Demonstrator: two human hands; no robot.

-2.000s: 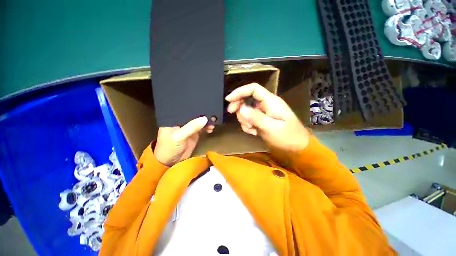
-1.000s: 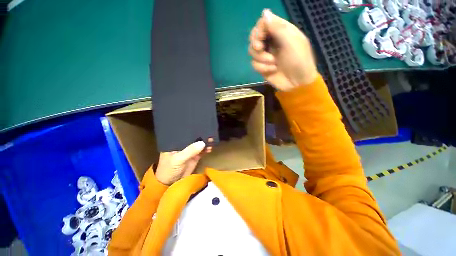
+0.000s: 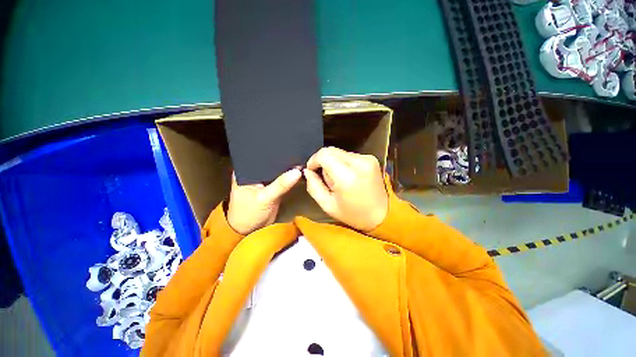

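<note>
A long flat dark grey foam sheet (image 3: pixel 268 84) runs from the green surface down over an open cardboard box (image 3: pixel 199 150). My left hand (image 3: pixel 258 202) grips its near end, thumb on top near the right corner. My right hand (image 3: pixel 351 187) is at that same corner, its thumb and finger closed together against the sheet's edge by my left thumb. A small dark spot shows between the fingertips; whether it is a foam pad or a hole is too small to tell.
Two waste foam skeletons (image 3: pixel 512 90) hang from the green bench (image 3: pixel 376 49) over a second cardboard box (image 3: pixel 418 157) holding white parts. White assemblies with red wires (image 3: pixel 568 56) lie at the far right. A blue bin (image 3: pixel 63 202) with white assemblies (image 3: pixel 132 261) is at left.
My right hand has come back from above the green surface to the sheet's near right corner. My left hand still holds the sheet's near end. The whole view has shifted slightly.
</note>
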